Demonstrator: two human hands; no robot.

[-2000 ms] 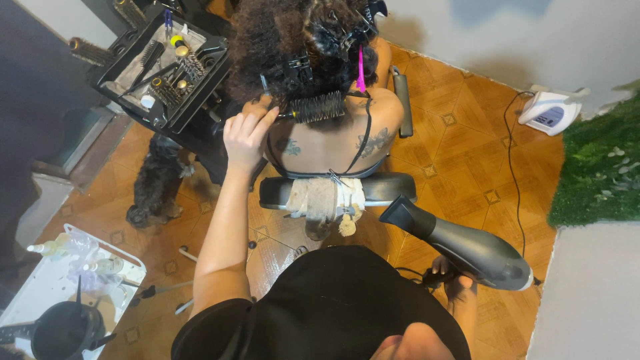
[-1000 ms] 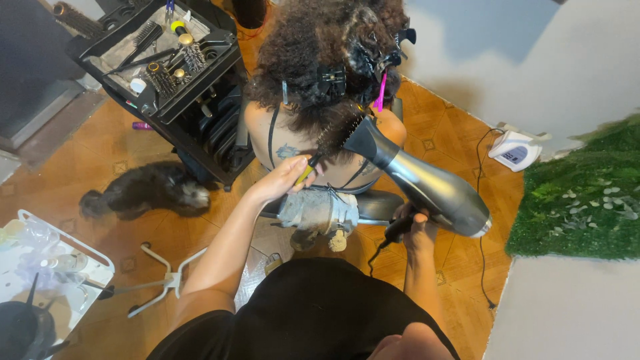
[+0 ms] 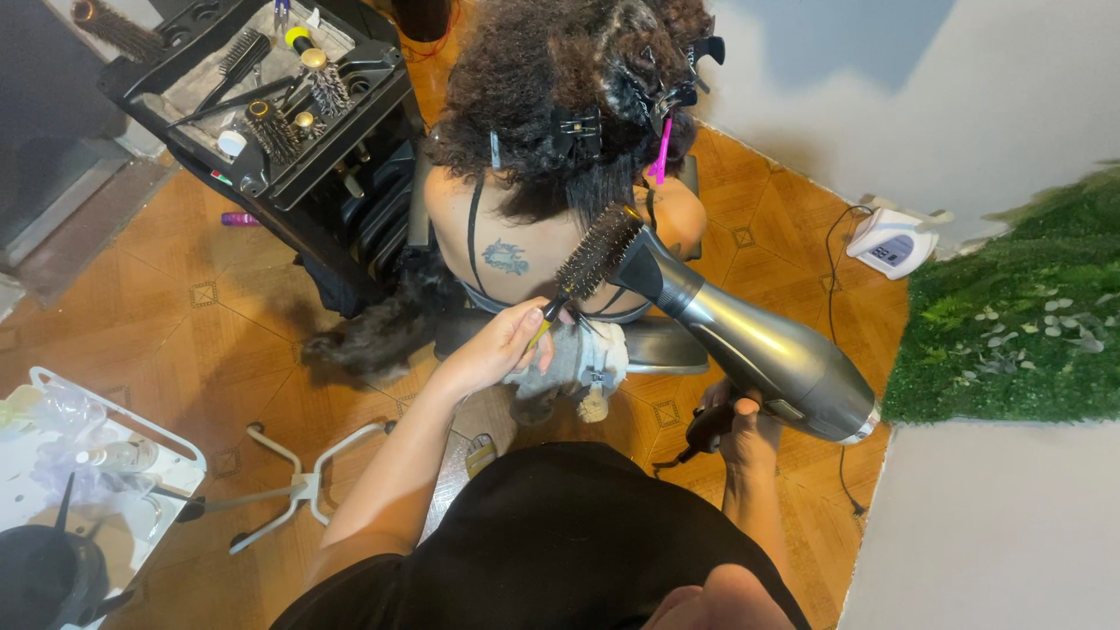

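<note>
My left hand (image 3: 507,341) grips the yellow-and-black handle of a round hairbrush (image 3: 599,249). Its bristles lie at the lower end of a smooth dark lock (image 3: 599,188) on a seated person's back. My right hand (image 3: 748,429) holds the handle of a grey hair dryer (image 3: 770,350), whose black nozzle (image 3: 646,262) points at the brush from the right, very close to the bristles. The person's curly dark hair (image 3: 516,79) is parted with a black claw clip (image 3: 576,131), a pink clip (image 3: 662,150) and other clips.
At upper left stands a black trolley (image 3: 289,188) with several brushes. A dark furry animal (image 3: 376,337) is on the floor beside the chair (image 3: 669,346). A white tray table (image 3: 175,442) holds a dark bowl (image 3: 48,573). A white device (image 3: 892,243) and its cord are at right.
The brush has gone from the neck down along the back. The dryer, earlier away from the hair, has come to the brush. The furry animal has moved toward the chair since one second ago.
</note>
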